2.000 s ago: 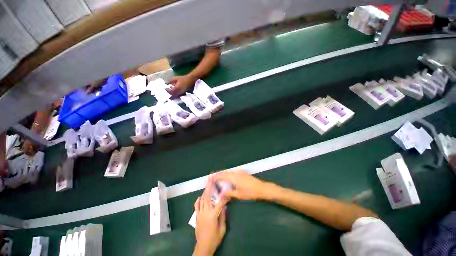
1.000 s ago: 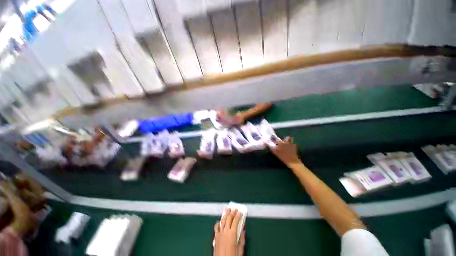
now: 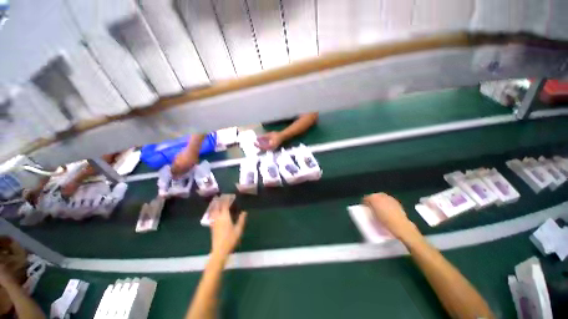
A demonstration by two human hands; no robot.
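Observation:
My left hand (image 3: 225, 230) reaches over the belt with its fingers spread, on or just above an open carton (image 3: 215, 210); whether it grips the carton cannot be told. My right hand (image 3: 387, 214) holds a white and pink carton (image 3: 370, 225) by its right side, at the near edge of the belt; it is slightly blurred. A row of open cartons (image 3: 270, 171) stands beyond, flaps up. Another open carton (image 3: 149, 215) lies left of my left hand.
Cartons (image 3: 456, 200) lie on the belt at right. A carton stack (image 3: 126, 299) and folded white piece (image 3: 70, 298) are at near left. An open carton (image 3: 531, 293) stands at near right. Other people's hands work by the blue bin (image 3: 168, 151). A loaded shelf (image 3: 261, 81) crosses above.
My left hand has left the near ledge and reached forward to the belt. My right hand has come back from the far row, now with a carton. Another person's hand has reached over the far cartons.

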